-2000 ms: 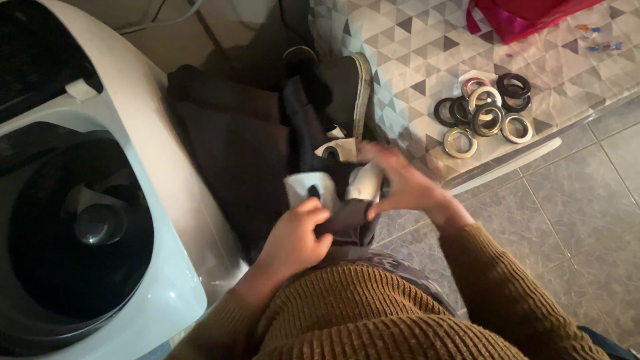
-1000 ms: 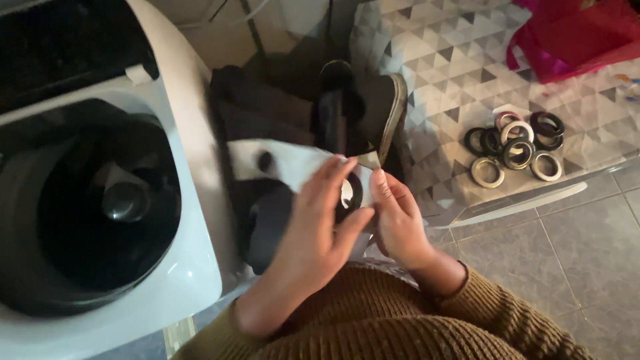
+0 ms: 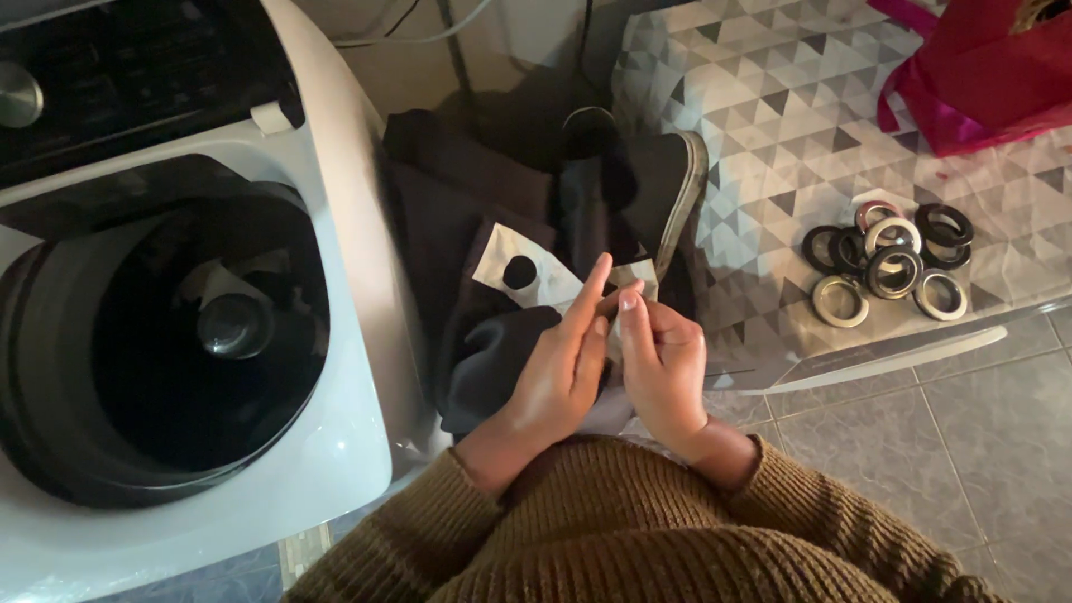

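Dark fabric [image 3: 486,193] hangs in front of me, bearing a white strip [image 3: 536,280] with a round dark hole in it. My left hand [image 3: 561,368] lies against the right end of the strip, its index finger extended. Beside it, my right hand [image 3: 666,360] pinches a pale edge of the strip or cloth between thumb and fingers. What lies between my hands is largely hidden. Several curtain-type grommet rings [image 3: 894,271], black, silvery and one reddish, are heaped on the patterned cover [image 3: 754,167] to the right.
An open top-load washing machine [image 3: 352,419] stands at the left. A red bag [image 3: 988,84] sits at the upper right on the covered surface. A dark shoe [image 3: 662,184] with a pale sole edge shows behind the fabric. Cables [image 3: 419,38] run along the back wall.
My hands have drawn close together at the strip since the earliest frame. The left hand no longer covers as much of it as a second ago. The ring heap has stayed the same.
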